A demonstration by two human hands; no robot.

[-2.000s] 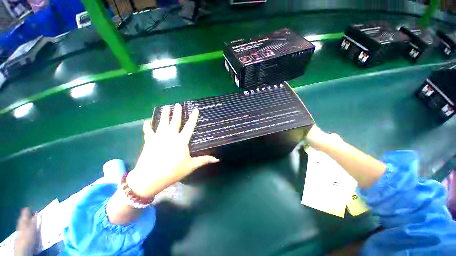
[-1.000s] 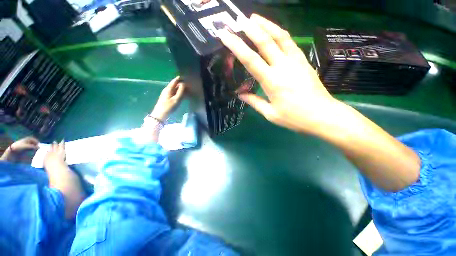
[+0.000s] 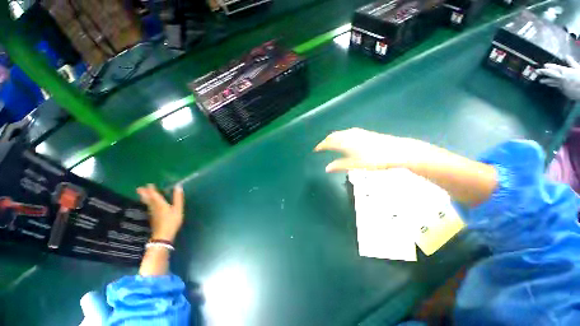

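Observation:
A black retail box (image 3: 82, 213) with orange-red tool pictures and white text lies at the left, cut off by the frame's edge. My left hand (image 3: 165, 213) is at its right end, fingers apart; whether it touches the box I cannot tell. My right hand (image 3: 365, 149) is over the bench, fingers apart, with nothing visible in it. White sticker sheets (image 3: 386, 219) and a pale yellow sheet (image 3: 440, 229) with small dark marks lie below my right hand and forearm.
A black box (image 3: 251, 89) stands on the green conveyor ahead. More black boxes (image 3: 397, 25) are farther up the line. At the right, another person's gloved hand (image 3: 563, 77) is at a box (image 3: 531, 48). A green post (image 3: 60, 95) stands at upper left beside the edge rail.
The box my hands were on at the centre is now at the left. My right hand has come off it and moved over the sheets. The view has turned right.

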